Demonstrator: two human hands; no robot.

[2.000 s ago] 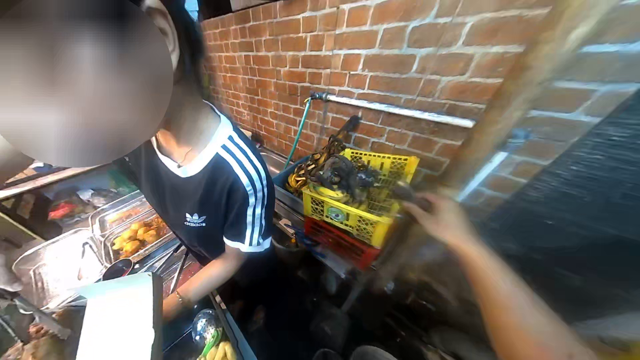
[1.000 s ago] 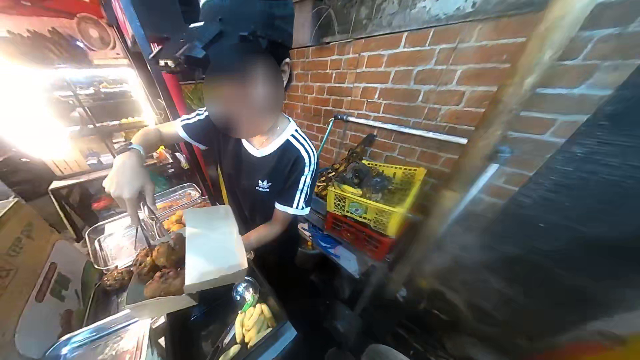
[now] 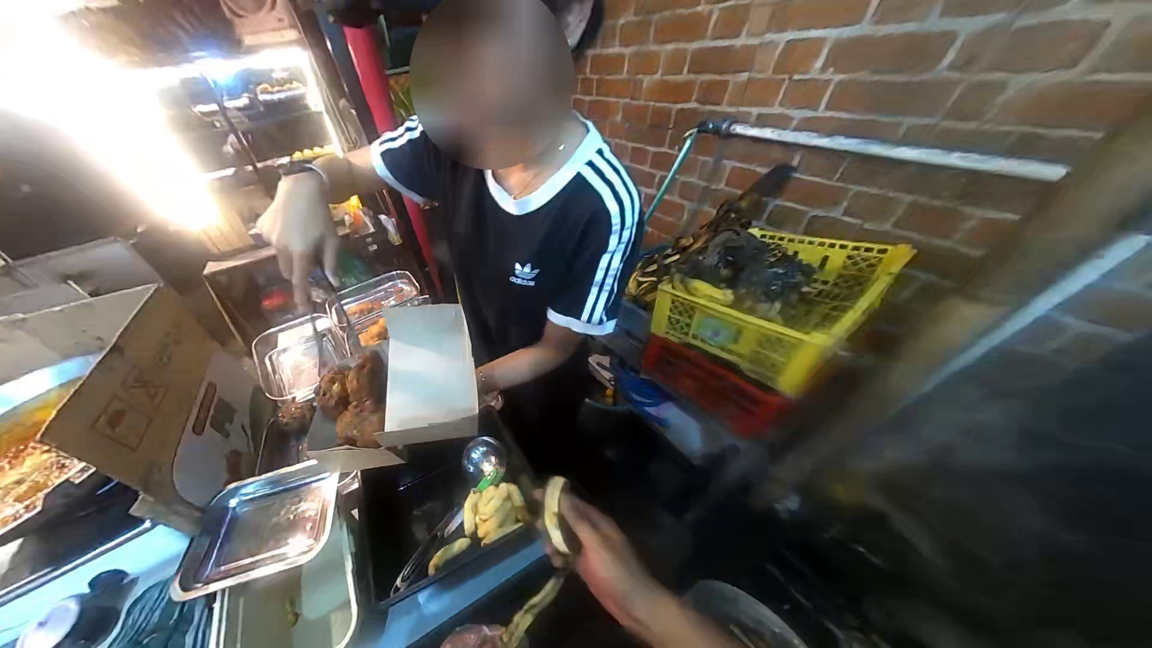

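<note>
My right hand [image 3: 598, 549] comes in from the lower right, its fingers closed around a pale yellow banana [image 3: 556, 515] that looks peeled. Just left of it, several yellowish bananas [image 3: 493, 511] lie in a black tray, beside a clear round ball-shaped thing [image 3: 483, 457]. Below the hand hangs or lies a strip that looks like peel [image 3: 537, 605]. My left hand does not show. Across from me a person in a dark T-shirt [image 3: 540, 261] holds an open white takeaway box [image 3: 432, 369] with browned fried pieces [image 3: 355, 396] in it, and reaches over it with tongs.
A yellow plastic crate [image 3: 801, 351] with dark bunches stands on a red crate [image 3: 711, 387] by the brick wall. Metal trays [image 3: 261, 522] and a cardboard box [image 3: 135, 396] are at left. A blurred pole crosses the right side. A round container [image 3: 738, 612] sits at the bottom.
My right hand was near the yellow crate two seconds ago and out of view one second ago; now it is beside the black tray with a banana. The co-worker's tongs hand has come into view.
</note>
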